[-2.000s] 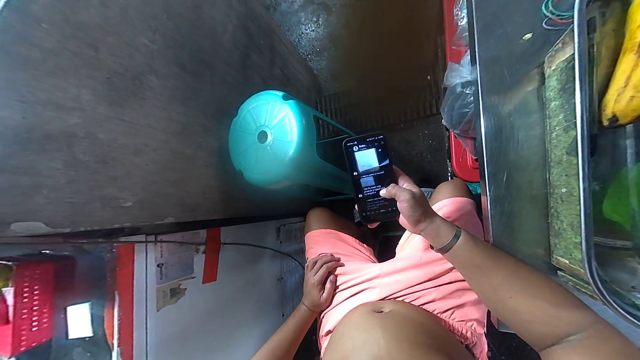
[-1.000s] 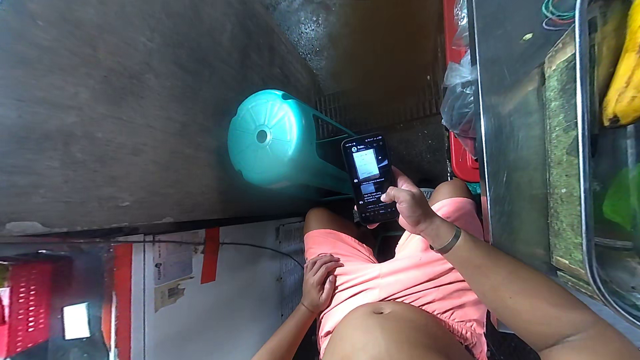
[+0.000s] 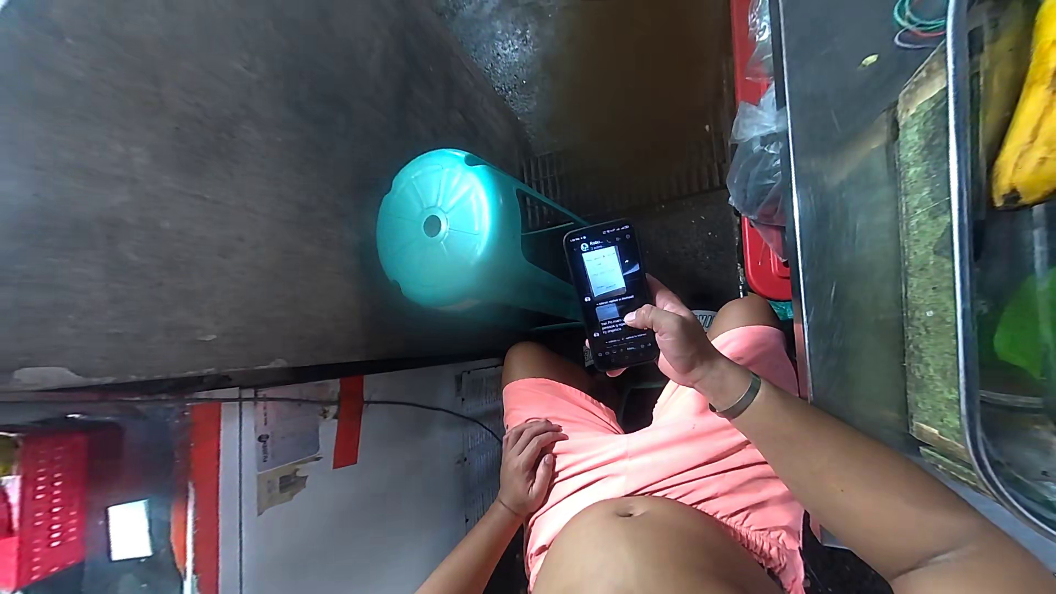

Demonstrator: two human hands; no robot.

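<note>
My right hand [image 3: 672, 334] holds a black smartphone [image 3: 609, 301], its thumb over the lower part of the lit screen, which shows a dark page with images and writing. A band circles that wrist. My left hand [image 3: 530, 466] rests with nothing in it on the leg of the pink shorts [image 3: 594, 412], fingers slightly bent and a little apart. Just left of the phone stands a turquoise plastic stool [image 3: 441, 227] with a round seat and a hole at its centre.
A dark grey surface [image 3: 206, 190] fills the upper left. At the right are a metal counter [image 3: 841, 247], a glass case rim [image 3: 961, 247], yellow fruit [image 3: 1027, 140] and plastic bags [image 3: 757, 157]. A red perforated basket [image 3: 54, 503] and a white panel [image 3: 388, 495] lie at the lower left.
The content on the phone's screen has shifted slightly. Both hands stay in nearly the same place.
</note>
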